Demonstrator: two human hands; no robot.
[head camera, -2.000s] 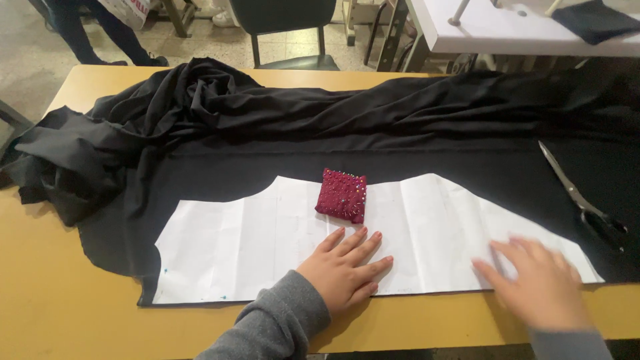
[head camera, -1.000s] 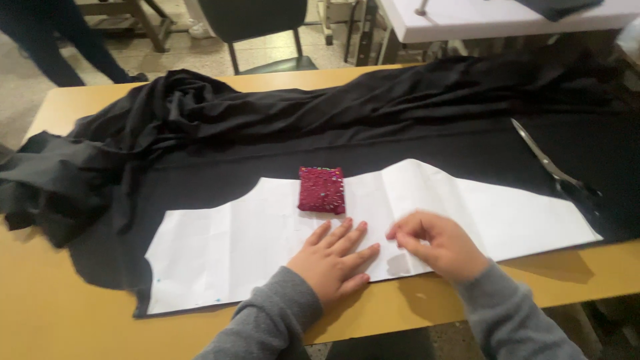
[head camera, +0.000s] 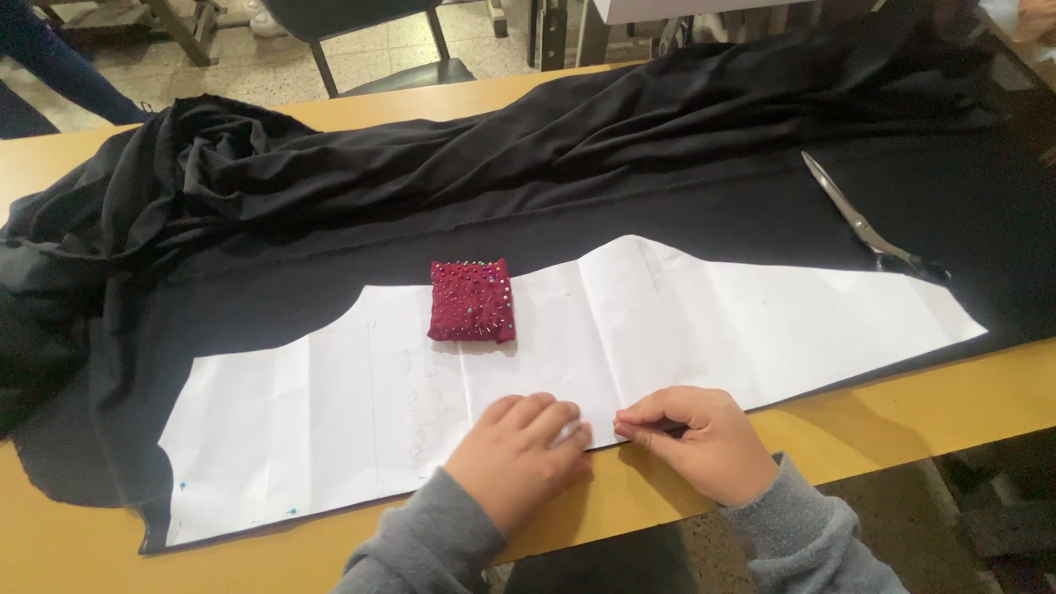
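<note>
A white paper pattern piece (head camera: 528, 363) with fold creases lies over black fabric (head camera: 701, 214), its lower edge close to the fabric's edge. On its upper middle rests a dark red pincushion (head camera: 471, 302) full of pins. My left hand (head camera: 528, 454) is at the lower edge of the paper, fingers curled, and whether it grips the edge is hidden. Just to its right, my right hand (head camera: 697, 441) has thumb and forefinger pinched together at the paper's edge; any pin between them is too small to tell. Two pins stick in the paper's lower left corner. Metal scissors (head camera: 858, 219) lie at the right.
Bunched black fabric (head camera: 247, 157) runs along the far side of the yellow table (head camera: 58, 553). Beyond it stand a dark chair (head camera: 404, 78) and a white-topped table (head camera: 660, 7). A person's legs (head camera: 70, 66) are at the far left, and part of another person's hand is at the upper right.
My right hand has come left from the paper's right part to its lower edge beside my left hand. My left hand, spread flat before, is now curled at that edge. The view has shifted.
</note>
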